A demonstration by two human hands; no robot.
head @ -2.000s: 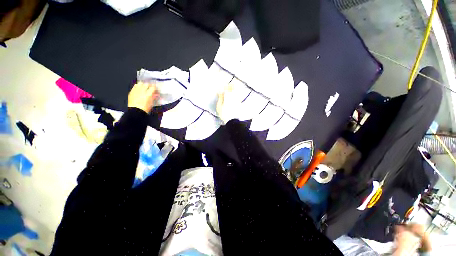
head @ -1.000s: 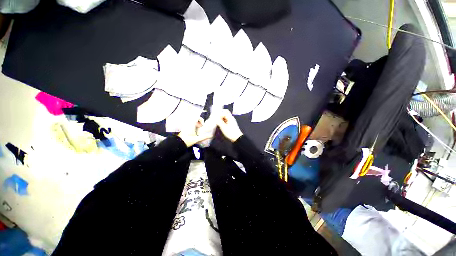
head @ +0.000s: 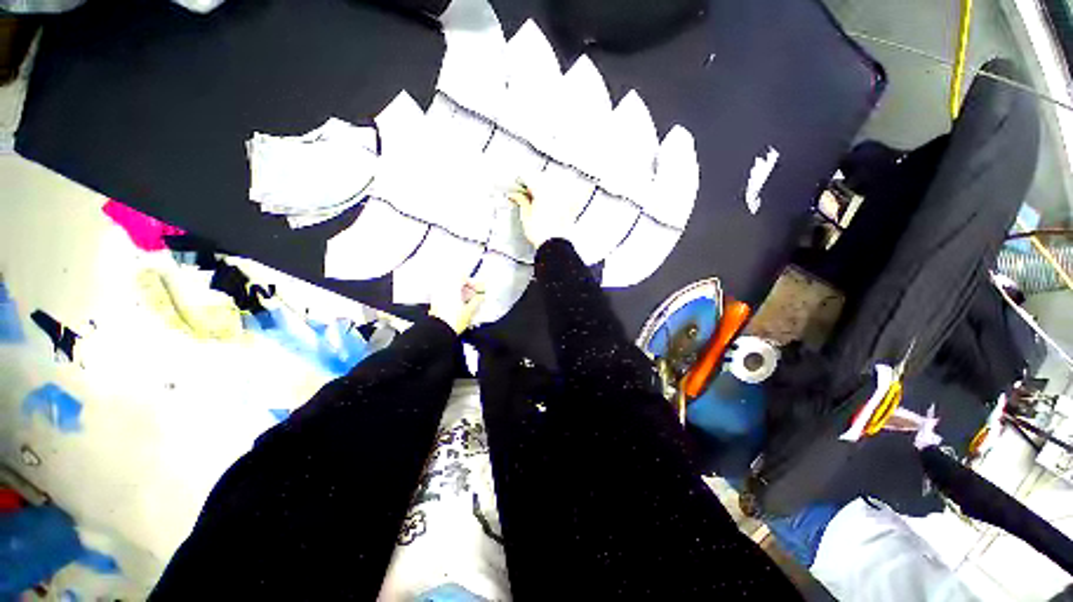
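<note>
Pale curved cut pieces [head: 571, 141] with dark seam lines lie overlapped in rows on the black table cover [head: 800, 106]. A stack of similar pieces [head: 308, 174] lies at the left end. My left hand [head: 457, 309] is at the lower edge of the rows, its fingertips at a greyish-white piece [head: 505, 289]. My right hand [head: 525, 212] is over the middle of the rows, its fingers touching the pale pieces. Whether either hand pinches the piece is too small and blurred to tell.
A steam iron [head: 685, 320] with an orange handle [head: 715, 348] rests at the table's near right, beside a white ring [head: 753, 360]. A dark padded arm [head: 924, 223] stands at right, with yellow-handled scissors [head: 880, 409] nearby. A white scrap [head: 761, 179] lies on the cover. Scraps litter the floor at left.
My hands were together over a pale piece at the table's near edge. They are now apart, the right one farther forward, and a greyish-white piece lies between them at the lower row.
</note>
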